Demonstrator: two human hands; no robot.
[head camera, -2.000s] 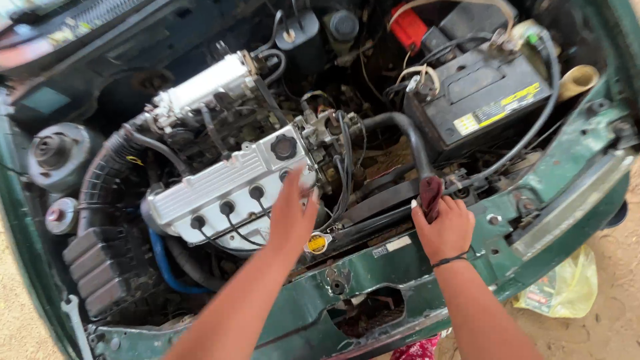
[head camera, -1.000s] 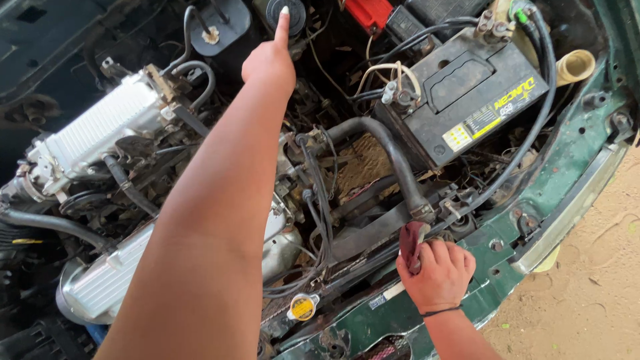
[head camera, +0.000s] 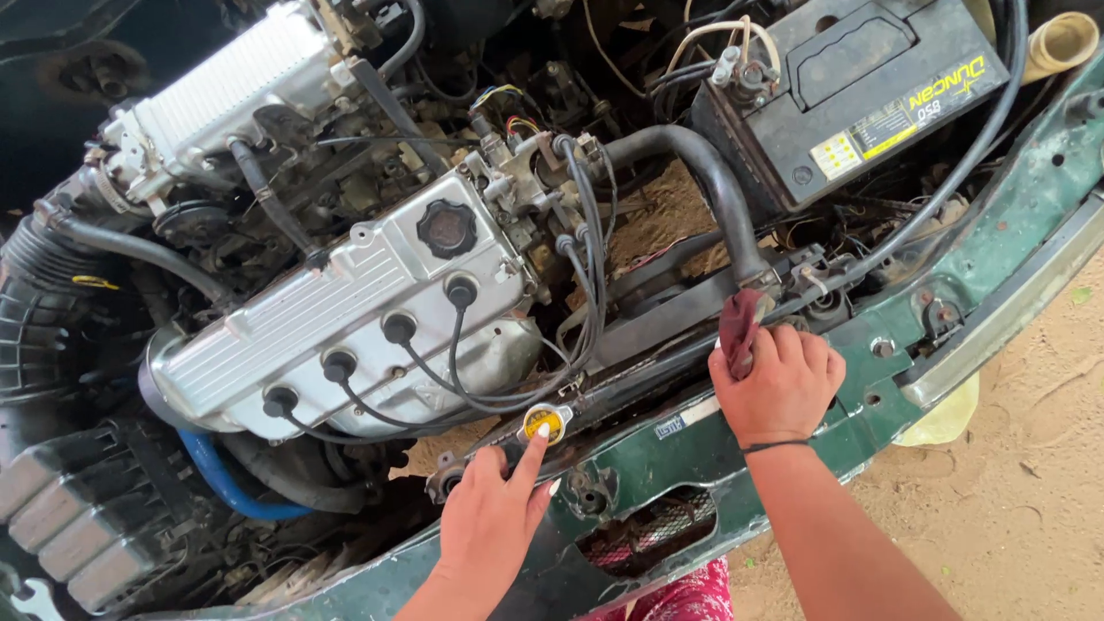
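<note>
My left hand (head camera: 496, 509) points with its index fingertip on the yellow label of the radiator cap (head camera: 545, 423); it holds nothing. My right hand (head camera: 780, 379) grips a dark red cloth (head camera: 739, 332) at the front edge of the engine bay, just below the lower end of the black radiator hose (head camera: 720, 185). Left of the hands lies the silver valve cover (head camera: 345, 319) with its black oil filler cap (head camera: 446, 228) and several spark plug leads.
A black car battery (head camera: 849, 95) stands at the upper right. The green front panel (head camera: 871, 371) runs below the radiator. A blue hose (head camera: 228, 483) and a ribbed air intake duct (head camera: 39, 328) are on the left. An open-end wrench (head camera: 36, 601) lies at the lower left corner.
My left hand has come down from the upper part of the engine bay to the radiator cap. My right hand stays with the cloth near the hose end.
</note>
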